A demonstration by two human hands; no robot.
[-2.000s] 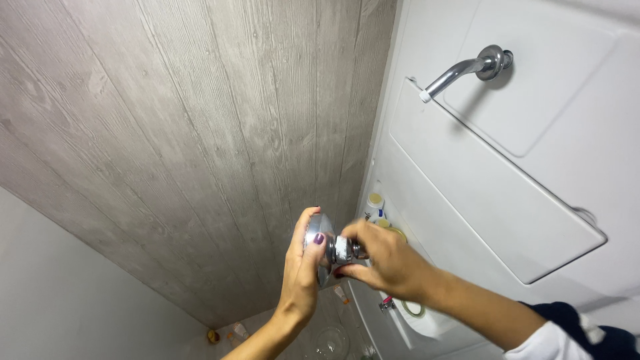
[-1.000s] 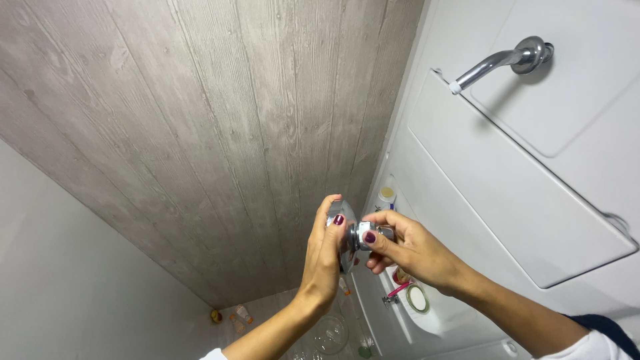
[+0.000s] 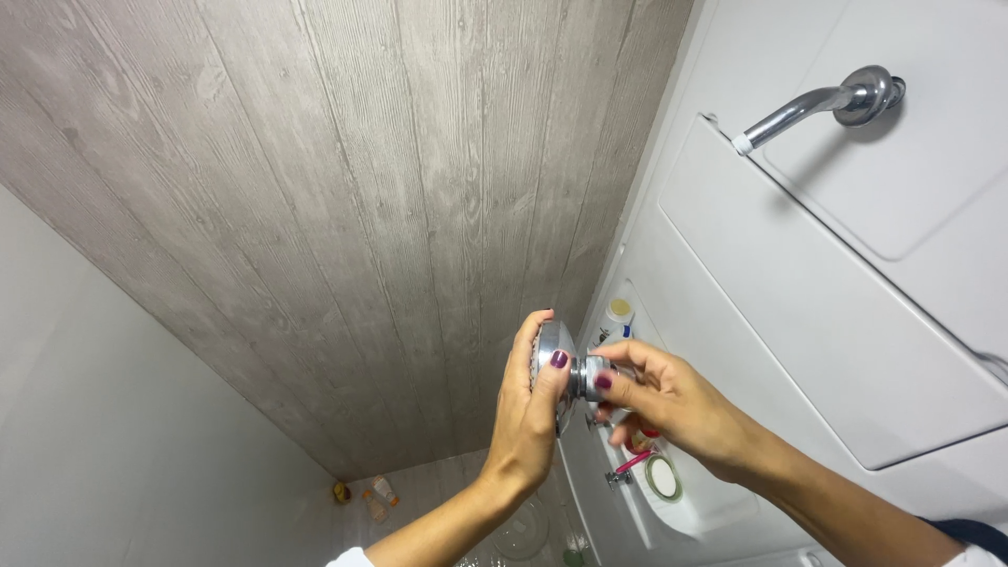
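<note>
A chrome shower head [image 3: 557,339] is held up by my left hand [image 3: 526,409], its round spray face against my palm and my thumb on its back rim. The thumb and fingers of my right hand [image 3: 657,394] are around the metal connector nut [image 3: 596,378] at the back of the shower head; its far end is partly hidden by my fingers. Up at the right, a bent chrome shower arm [image 3: 803,110] juts from the wall through a round flange [image 3: 865,96]. White material, apparently thread tape, wraps the arm's free end [image 3: 743,144], which stands apart from the shower head.
A white molded shower wall [image 3: 787,315] is at right, with a shelf holding a jar with a yellow top [image 3: 619,309], a tube, a pink razor [image 3: 634,461] and a round green-rimmed item [image 3: 663,478]. A wood-look panel [image 3: 441,197] fills the middle. Small bottles [image 3: 384,490] lie low.
My right hand's fingers have shifted around the connector, and they look more spread now. Both hands stay on the shower head throughout.
</note>
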